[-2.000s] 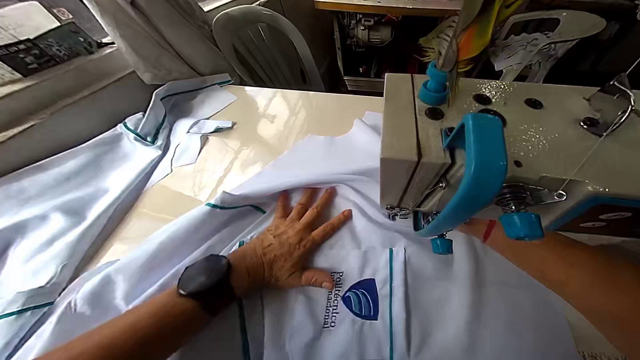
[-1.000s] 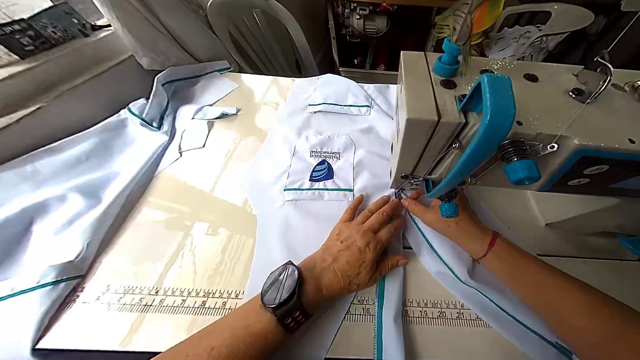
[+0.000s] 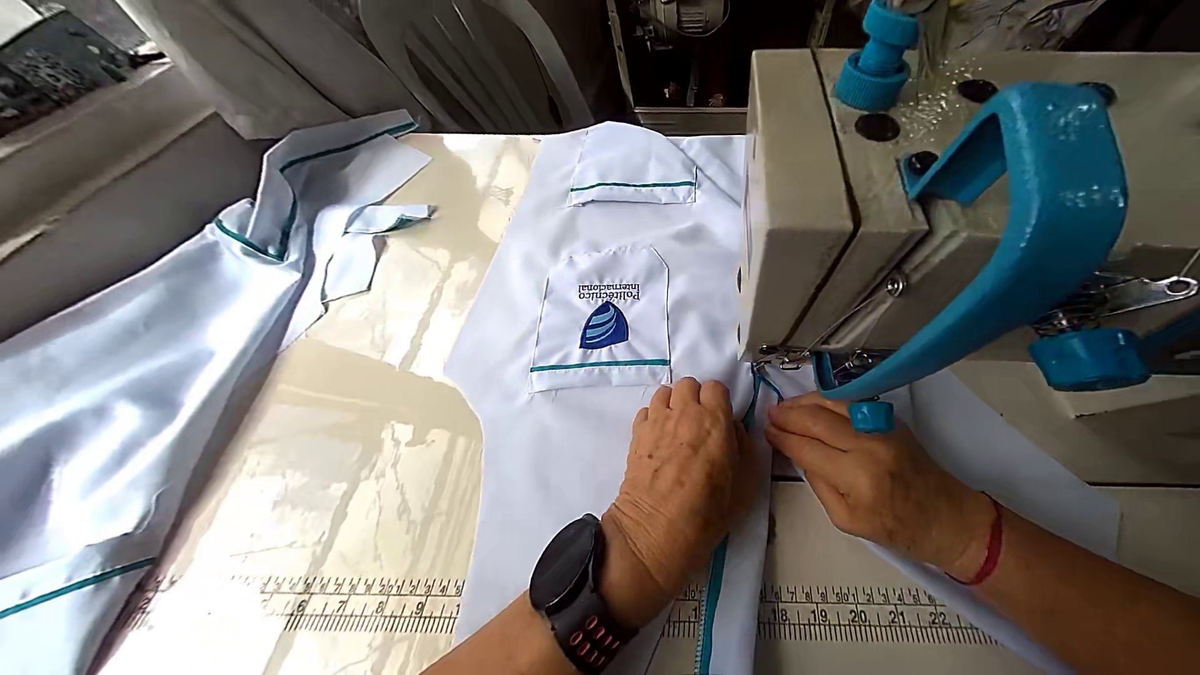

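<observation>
A white garment panel (image 3: 562, 450) with teal trim lies flat left of the sewing machine (image 3: 937, 216). On it are an embroidered pocket (image 3: 600, 323) bearing writing and a blue emblem, and a second pocket (image 3: 633, 169). My left hand (image 3: 689, 478), a dark watch on its wrist, rests with curled fingers on the panel's right edge beside the teal piping (image 3: 714, 600). My right hand (image 3: 872, 478) pinches the fabric edge with teal trim just right of the presser foot area (image 3: 778, 358). The needle is hidden behind the machine head.
Another white garment (image 3: 122, 375) with teal trim lies along the table's left side. A printed ruler scale (image 3: 356, 605) crosses the tabletop's near part. A plastic chair (image 3: 478, 56) and a grey curtain (image 3: 272, 56) are behind the table. The machine's blue guard (image 3: 1069, 206) overhangs my right hand.
Two seconds ago my left hand lay spread on bunched fabric; by one second ago the panel was flat, with both hands at the presser foot. Since then the left fingers have curled.
</observation>
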